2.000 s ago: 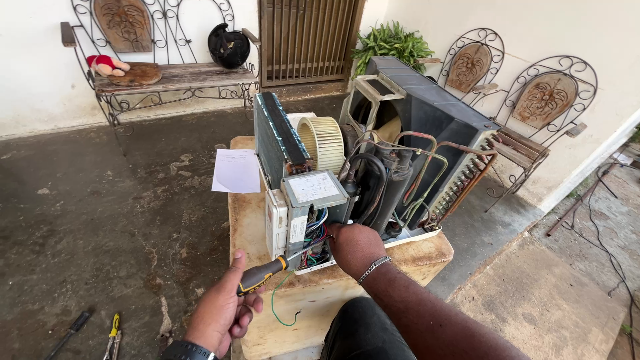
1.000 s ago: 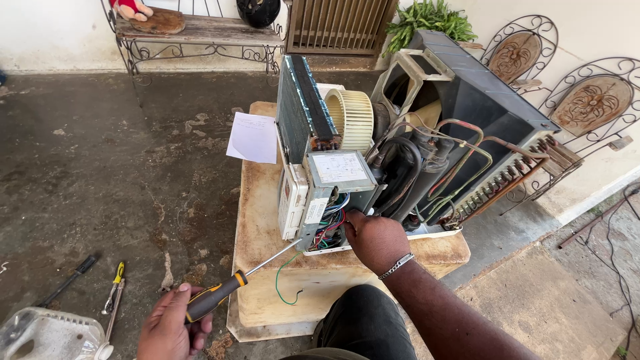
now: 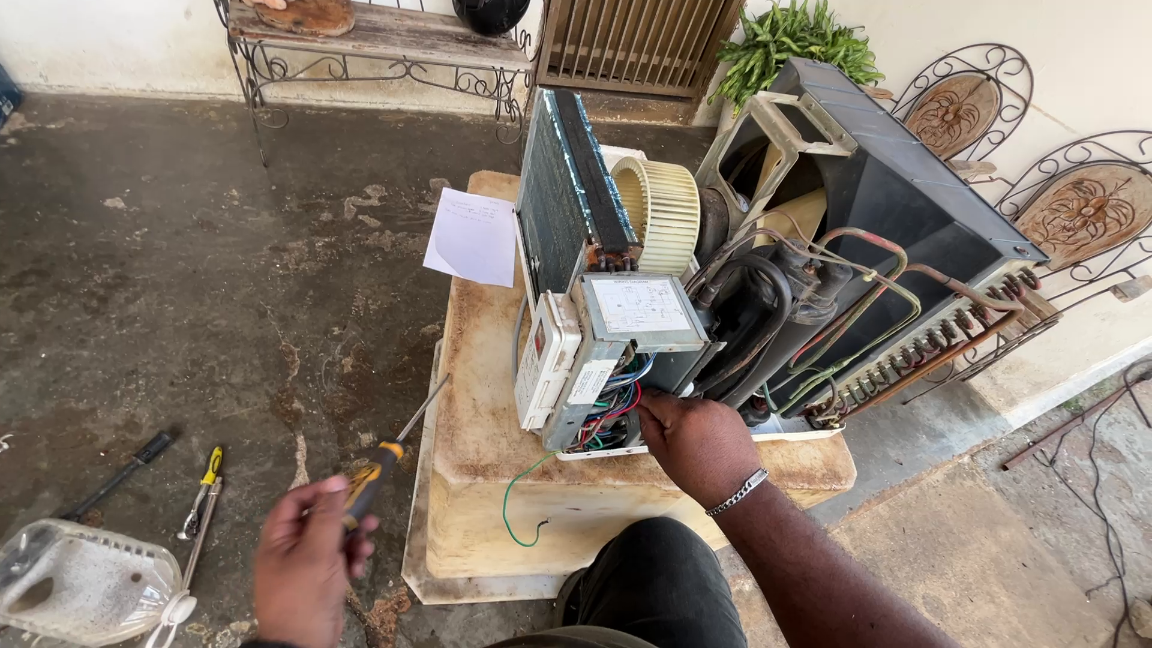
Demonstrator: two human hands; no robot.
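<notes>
My left hand grips the yellow-and-black handle of a screwdriver, whose shaft points up and right, apart from the opened window air conditioner. My right hand is at the open side of the metal control box, fingertips among or beside the coloured wires; whether they pinch anything is hidden. A green wire hangs out below. Behind the box are finned coils, a cream blower wheel, copper tubes and a dark fan shroud. The unit rests on a worn cream block.
A written paper sheet lies by the coils. On the floor at left are a clear plastic jug, a yellow-handled tool, a metal bar and a black-handled tool. A bench, potted plant and chairs stand behind.
My left hand has drawn the screwdriver back from the control box, down and to the left. My right hand stays at the wires. The jug has come into view at lower left.
</notes>
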